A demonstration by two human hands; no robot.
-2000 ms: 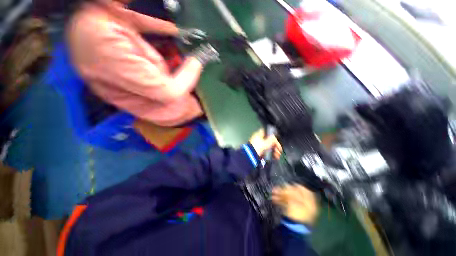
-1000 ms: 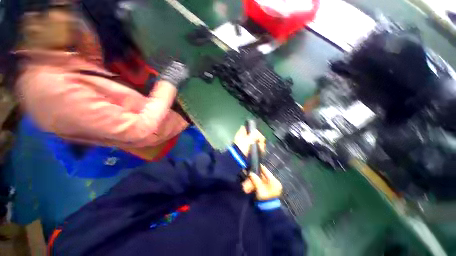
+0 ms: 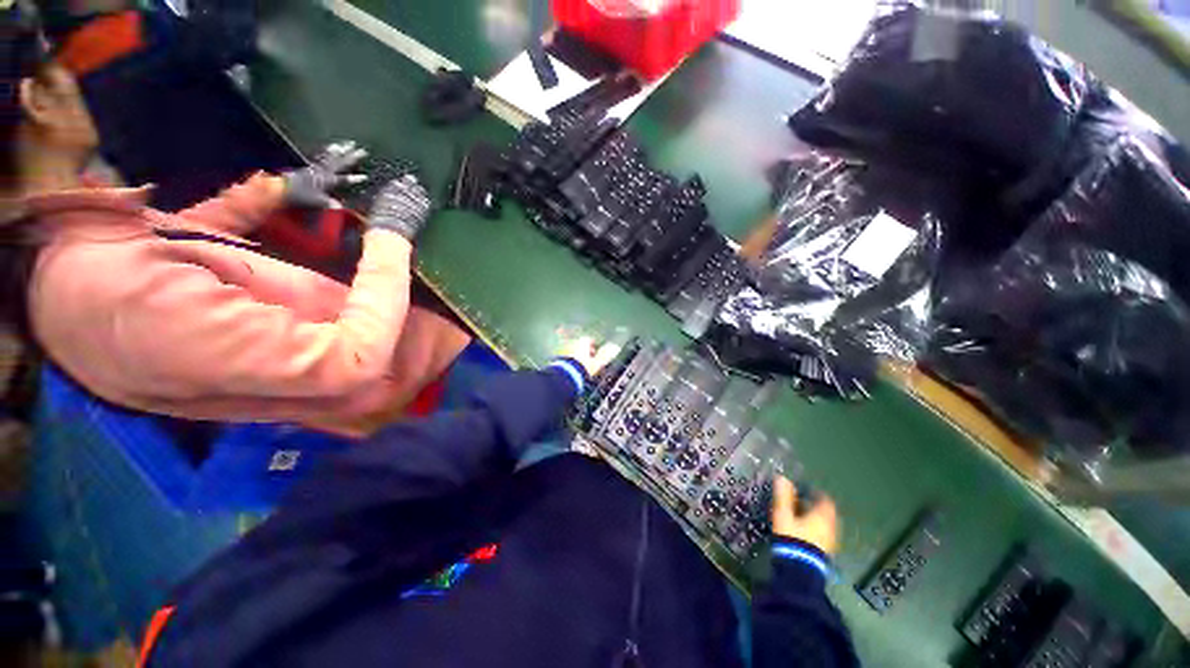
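Black remote controls (image 3: pixel 679 437) lie side by side in a row, button side up, near the bench's front edge. My left hand (image 3: pixel 587 355) is bare, at the row's upper left end, with its fingers apart. My right hand (image 3: pixel 805 518) is bare, at the row's lower right end, with its fingertips against the last remotes. A small dark part shows by its fingers; whether it is gripped is unclear. One separate remote (image 3: pixel 900 561) lies to the right of my right hand.
A long pile of remotes (image 3: pixel 626 196) lies mid-bench. Black plastic bags (image 3: pixel 1005 170) with a white label stand at right. More remotes (image 3: pixel 1024 613) lie lower right. A red bin (image 3: pixel 646 29) and white sheet (image 3: pixel 542 89) are at the back. A gloved co-worker (image 3: pixel 222 300) sits left.
My hands were together on one dark remote; now they are apart at the two ends of the row. The view has shifted right and is sharper. The co-worker's second gloved hand shows again.
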